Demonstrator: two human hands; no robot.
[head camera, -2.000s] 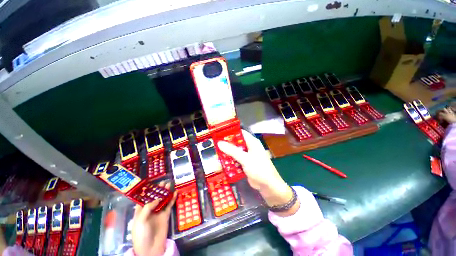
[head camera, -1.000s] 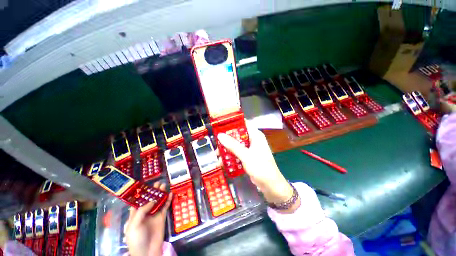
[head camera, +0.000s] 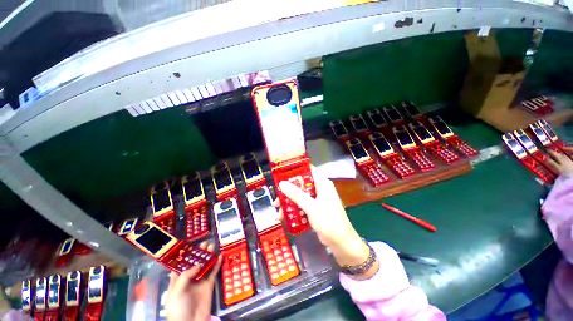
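My right hand (head camera: 327, 210) holds an open red flip phone (head camera: 281, 135) upright, its thumb on the keypad and its main display glowing white. My left hand (head camera: 191, 294) holds another open red flip phone (head camera: 185, 258), tilted to the left, its display dark. Both phones are above a clear blister tray (head camera: 276, 296). Two open phones with orange-lit keypads stand in the tray's front row, one of them this lit phone (head camera: 237, 266). A back row of open phones with dark displays, such as this phone (head camera: 196, 204), stands behind them.
More open phones (head camera: 402, 150) stand in two rows on a brown board (head camera: 402, 189) at right. A red pen (head camera: 408, 217) and a dark pen (head camera: 418, 258) lie on the green mat (head camera: 484, 219). A pale metal shelf (head camera: 188, 69) crosses above. A coworker's hand (head camera: 559, 163) handles phones at far right.
The left phone's display has gone from lit blue to dark. The view has shifted slightly. More open phones now stand by the coworker at far right. Both my hands still hold their phones.
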